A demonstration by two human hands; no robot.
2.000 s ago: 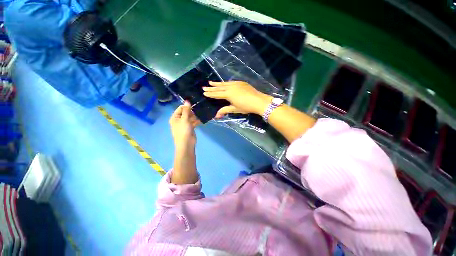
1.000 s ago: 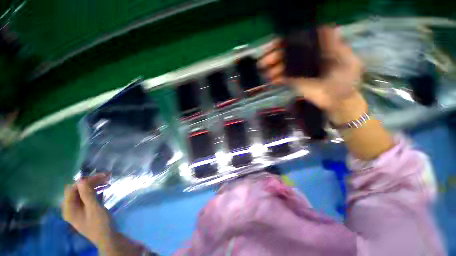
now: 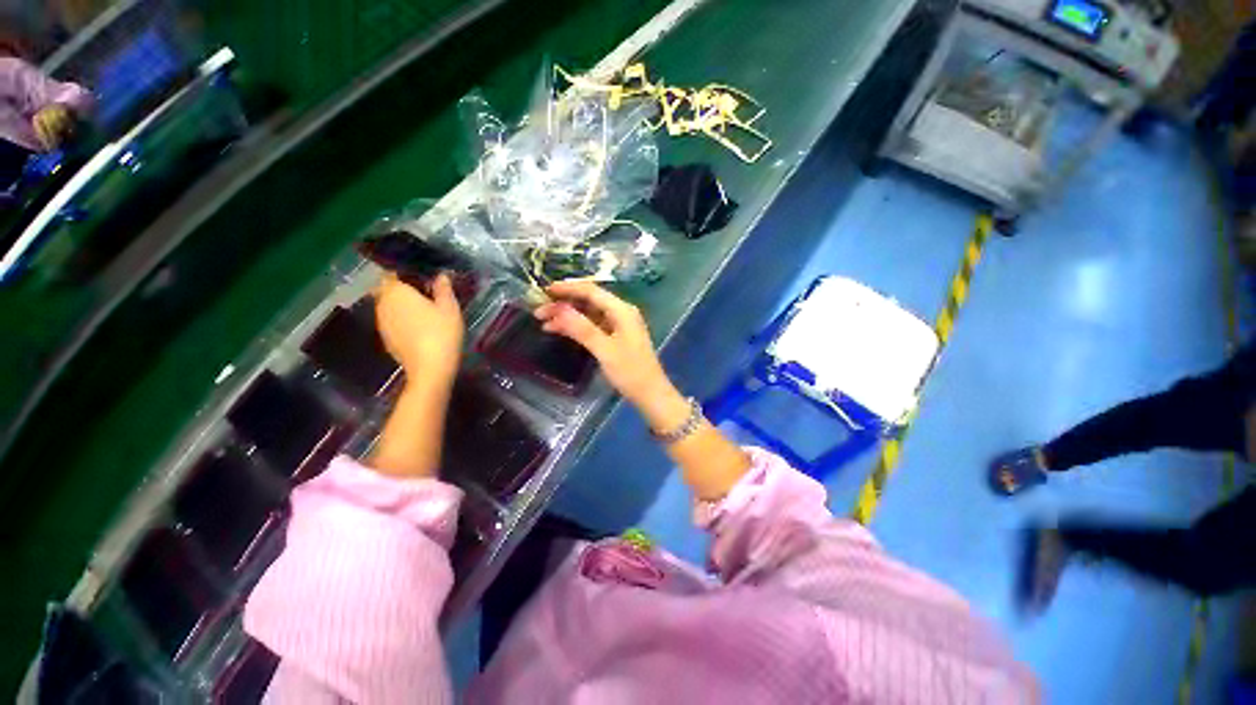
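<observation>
My left hand [image 3: 422, 328] is at the far end of the tray and grips the edge of a dark phone [image 3: 411, 252] between thumb and fingers. My right hand [image 3: 606, 338] is just right of it, fingertips together at the near edge of the clear crumpled heap. Whether it pinches something thin cannot be told. Red-edged phones [image 3: 535, 344] lie in two rows in the clear tray [image 3: 548, 485]; my left arm hides some of them.
A clear crumpled film heap [image 3: 565, 186], tan strips [image 3: 689, 113] and a black cloth-like item [image 3: 692, 200] lie on the bench beyond my hands. A white-topped stool [image 3: 857, 344], a machine [image 3: 985, 117] and a person's legs [image 3: 1157, 427] are at right.
The view has swung right along the bench. My left hand has left the filmed black panels and is at a phone. My right hand, which held a dark phone raised, is now low beside the heap.
</observation>
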